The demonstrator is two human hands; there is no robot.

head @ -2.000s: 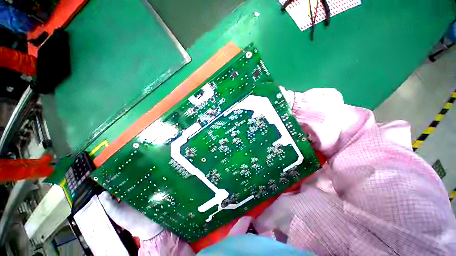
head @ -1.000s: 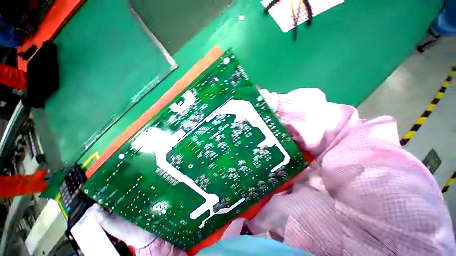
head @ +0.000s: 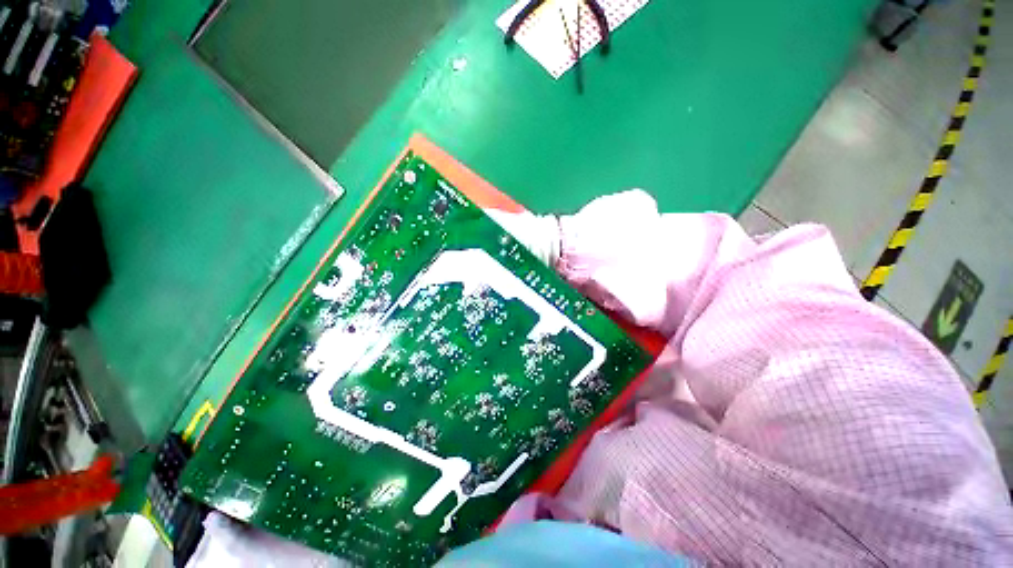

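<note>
A large green circuit board (head: 444, 366) lies tilted across the view, solder side up, with a thick white looping band and many silver dots. It is over a red-orange foam pad (head: 472, 183) whose edges show around it. My right hand (head: 555, 250), in a white glove, holds the board's right edge; its fingertips are hidden at or under the edge. My left hand (head: 261, 544), also in a white glove, is at the board's lower left edge, cut off by the bottom of the picture, its fingers hidden by the board.
A white label sheet (head: 544, 42) with dark curved strips lies on the green bench (head: 689, 111). A dark keypad (head: 172, 488) is left of the board. A black object (head: 76, 261) and red foam (head: 94, 111) are farther left. Yellow-black floor tape (head: 928, 183) runs at right.
The view has shifted, so the bench things sit farther left. The board has turned slightly and moved left and down in view, with both hands still at its edges. More foam shows at its top corner.
</note>
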